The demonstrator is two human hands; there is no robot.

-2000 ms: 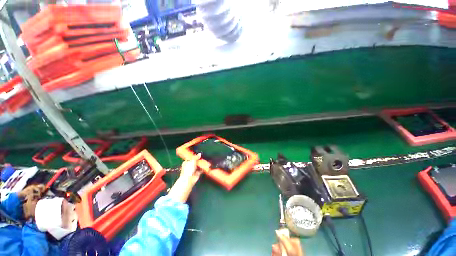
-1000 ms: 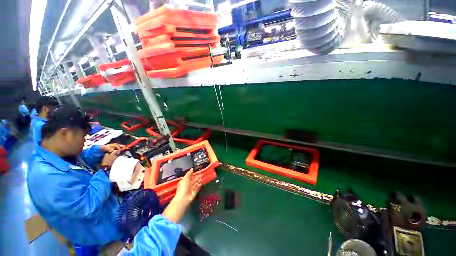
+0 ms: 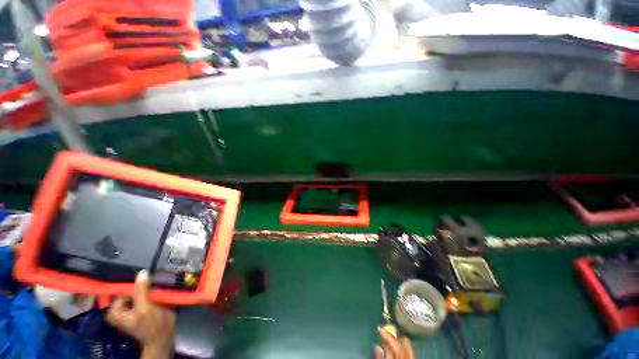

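Note:
My left hand (image 3: 146,319) holds an orange-red foam tray (image 3: 228,245) by its near edge, raised at the left and slightly blurred. An open tablet (image 3: 112,228) with a large grey battery lies inside the frame. My right hand (image 3: 394,345), cut off by the bottom edge, holds a soldering iron (image 3: 385,301) with its tip pointing up. The iron is just left of a round whitish tub (image 3: 420,306) with pale contents.
A soldering stand (image 3: 473,273) and a small dark fan (image 3: 401,251) stand behind the tub. Another framed tablet (image 3: 326,205) lies beyond the bench edge. A dark block (image 3: 257,281) lies beside red parts (image 3: 228,289). More trays are at right; a blue sleeve (image 3: 623,345) shows at lower right.
The view has swung back right. My left hand has lifted a framed tablet from the stack at left. My right hand and the iron's full tip are in view again.

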